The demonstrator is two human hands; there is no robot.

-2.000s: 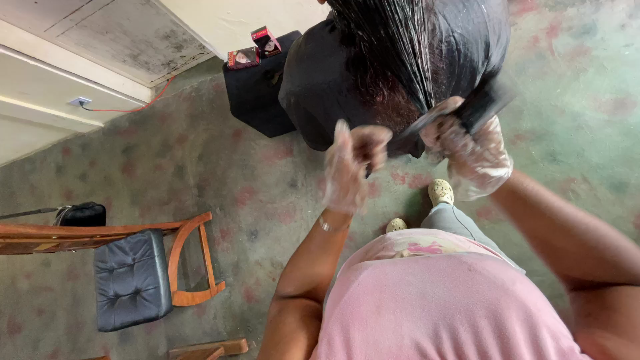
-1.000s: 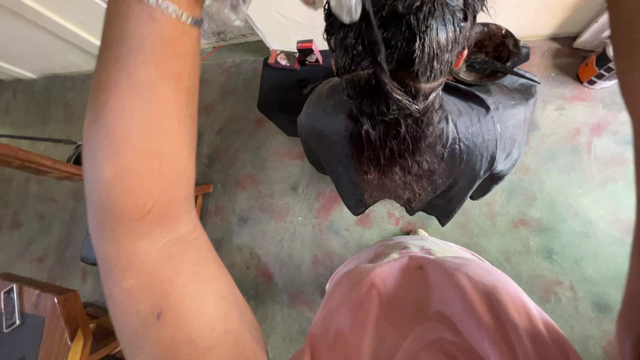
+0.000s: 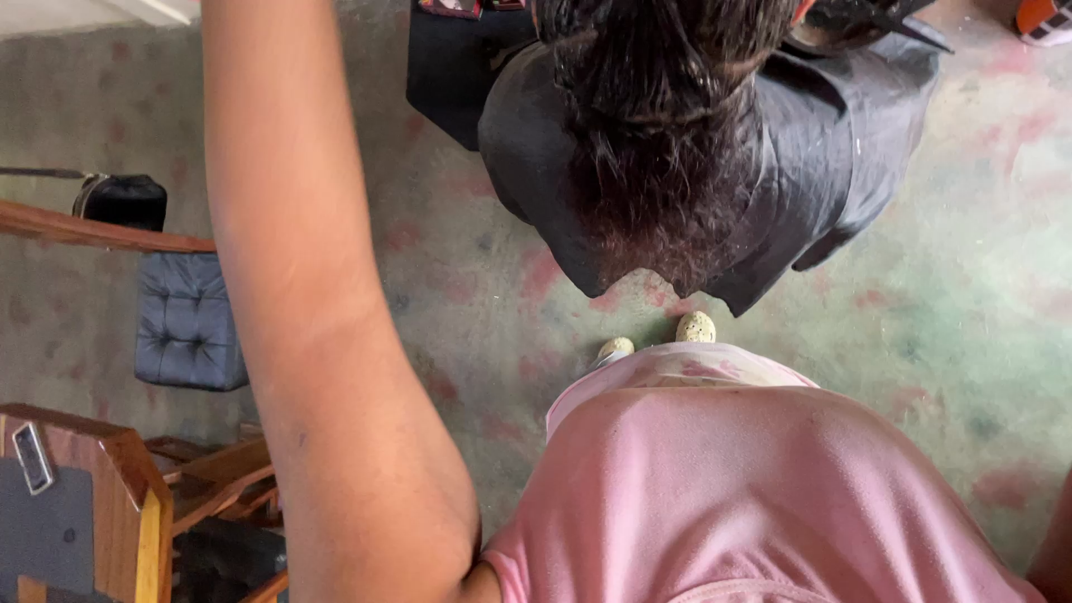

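Note:
Neither of my hands shows now. My left forearm and upper arm reach up past the top edge, left of the seated person, so that hand is out of frame. Only a sliver of my right arm shows at the lower right edge. The person's dark, wet-looking hair (image 3: 662,167) hangs over a black cape (image 3: 821,151), its loose reddish-brown ends spread down the back. A dark bowl (image 3: 837,25) sits at the top right by the person's shoulder, with a black pointed tool (image 3: 913,32) across it.
A black-covered surface (image 3: 444,84) with small boxes (image 3: 452,7) stands at the top. At left are a tufted dark seat cushion (image 3: 188,322), a black bag (image 3: 126,201) and a wooden table (image 3: 126,469) with a phone-like object (image 3: 33,458). A checkered container (image 3: 1045,21) is top right.
Two seconds ago both gloved hands were at the hair, one with a dark tool; now both are out of view. The lifted hair now lies down over the cape.

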